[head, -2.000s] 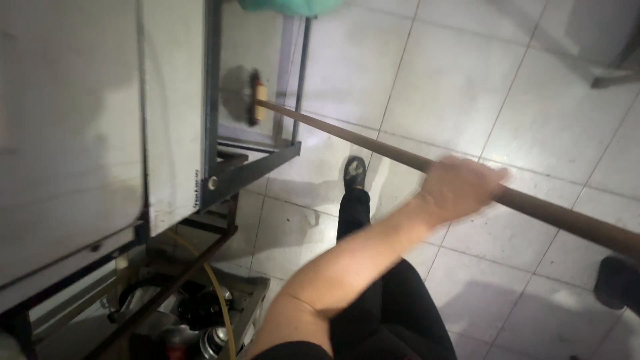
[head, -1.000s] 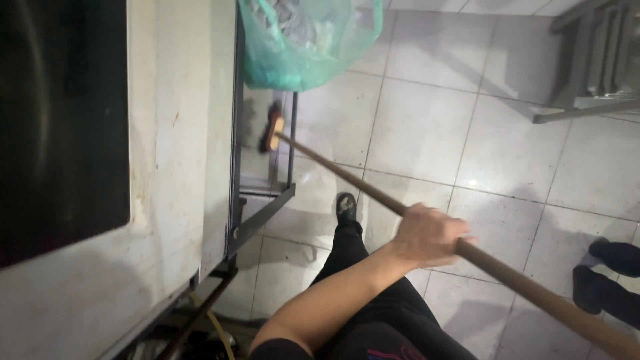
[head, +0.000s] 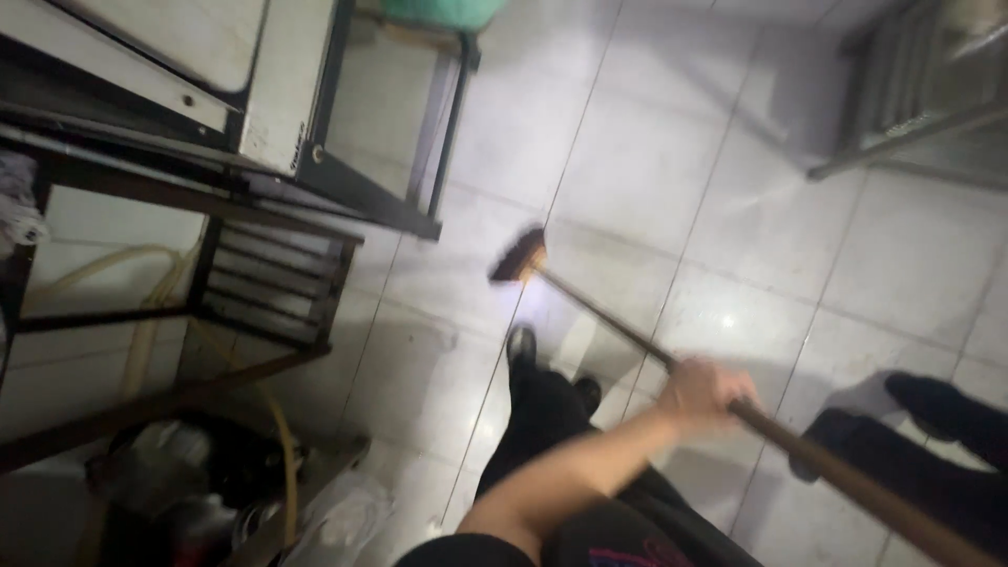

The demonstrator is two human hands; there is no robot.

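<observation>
My left hand (head: 705,394) is wrapped around the brown handle of a long broom (head: 602,316), with the forearm reaching across from the lower middle. The handle runs from the lower right corner up to the broom head (head: 524,256). Its dark bristles are over the white tiled floor, just beyond my dark shoe (head: 520,346). The head is blurred, so I cannot tell whether it touches the tiles. My right hand is out of view.
A metal appliance on a dark frame (head: 370,193) stands upper left, a green bag (head: 445,11) above. A slatted rack (head: 272,276), yellow hose (head: 285,457) and clear plastic bag (head: 346,508) lie left. Another person's legs (head: 890,461) are at right; a metal stand (head: 913,118) is upper right.
The broom head was within the appliance's lower frame in both earlier frames. It is now outside it, on the walkway side near my shoe. My left hand has kept hold of the handle.
</observation>
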